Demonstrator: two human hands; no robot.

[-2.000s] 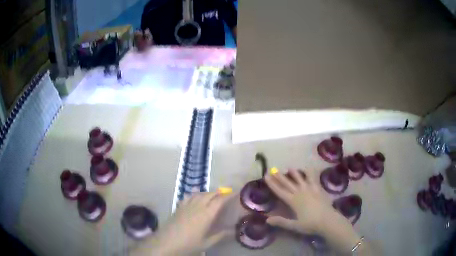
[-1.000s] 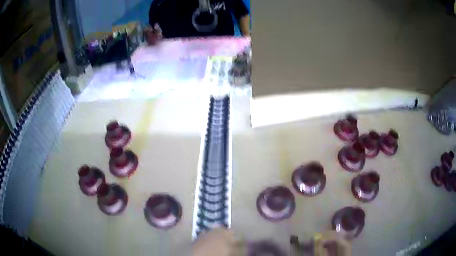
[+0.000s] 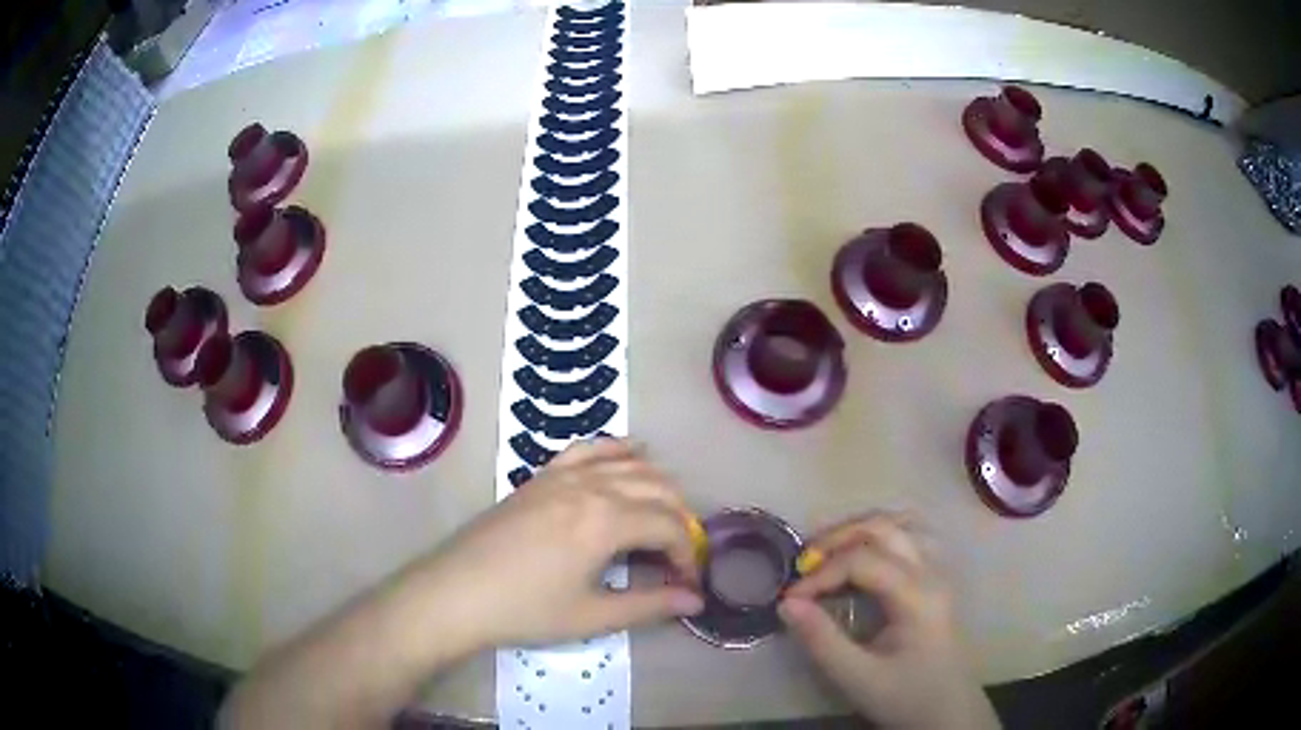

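Observation:
A dark-red flanged housing (image 3: 742,630) lies at the front of the table with its round opening facing up. My left hand (image 3: 606,535) pinches its left rim, a yellow finger cot on one fingertip. My right hand (image 3: 878,606) pinches its right rim, also with a yellow cot. The flange between my fingertips looks dark along the near side; I cannot tell if an adhesive pad is there. The liner strip (image 3: 564,685) runs away from me, left of the housing, with a column of black arc pads (image 3: 568,382). Its near end is bare and dotted, partly under my left hand.
More housings stand at the left (image 3: 402,407) and right (image 3: 1019,456), with two (image 3: 779,365) (image 3: 890,283) just beyond my hands. Pad sheets (image 3: 72,186) lean at the left edge. A white edge (image 3: 913,50) runs along the back. A silvery bag (image 3: 1274,178) is far right.
The view has tilted down to the near table. My hands, cut off at the bottom edge a second ago, now show clearly on a housing with its opening up.

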